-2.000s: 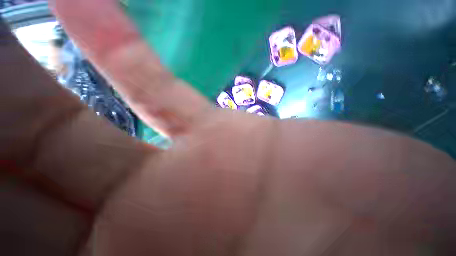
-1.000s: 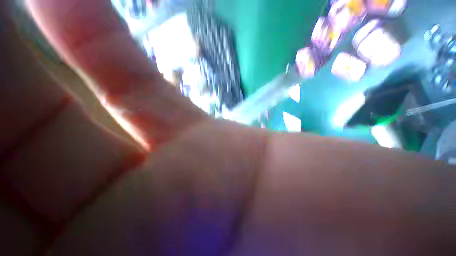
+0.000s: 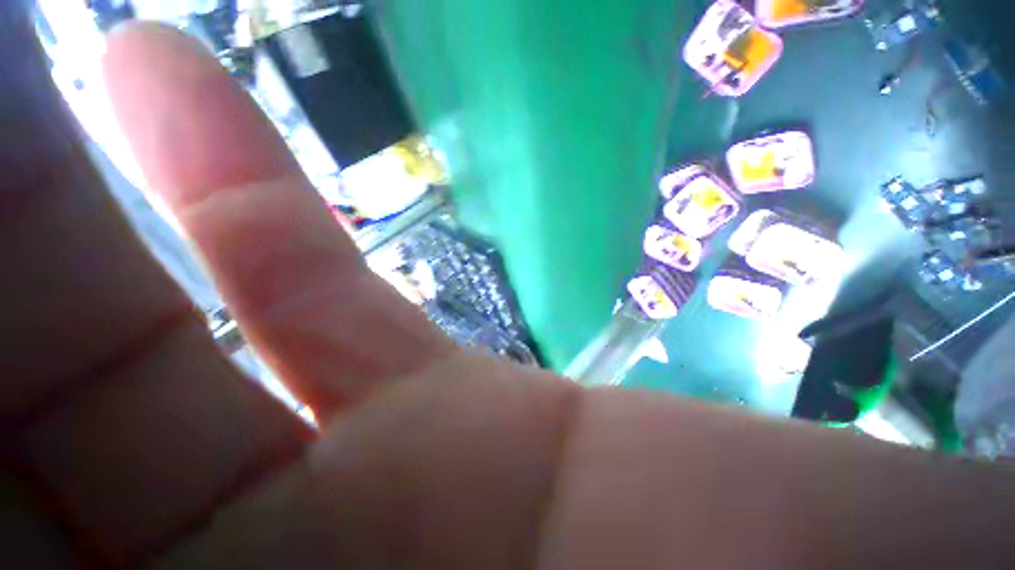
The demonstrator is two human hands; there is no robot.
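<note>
One bare hand (image 3: 445,468) fills the lower part and left side of the head view, very close to the lens. One finger stretches toward the upper left, with a gap beside it. I cannot tell whether it is my left or my right hand, or whether it holds anything. No other hand is in view. Beyond it, pink-rimmed pieces with orange-yellow pictures (image 3: 770,161) lie in a loose group on the dark green bench mat, some stacked. Small blue and silver circuit boards (image 3: 940,212) lie in clusters to their right.
A bright green strip (image 3: 534,156) runs down the middle. Left of it are a black box-like thing (image 3: 334,84) and a dark tray of small glinting parts (image 3: 462,284). A black object (image 3: 846,362) stands near the hand at the right, beside a pale rounded shape (image 3: 988,390). White glare covers some pieces.
The camera view has shifted and sharpened. More of the bench, the circuit boards and the black box now show. The hand still covers the lower view, with its visible finger lower and wider apart.
</note>
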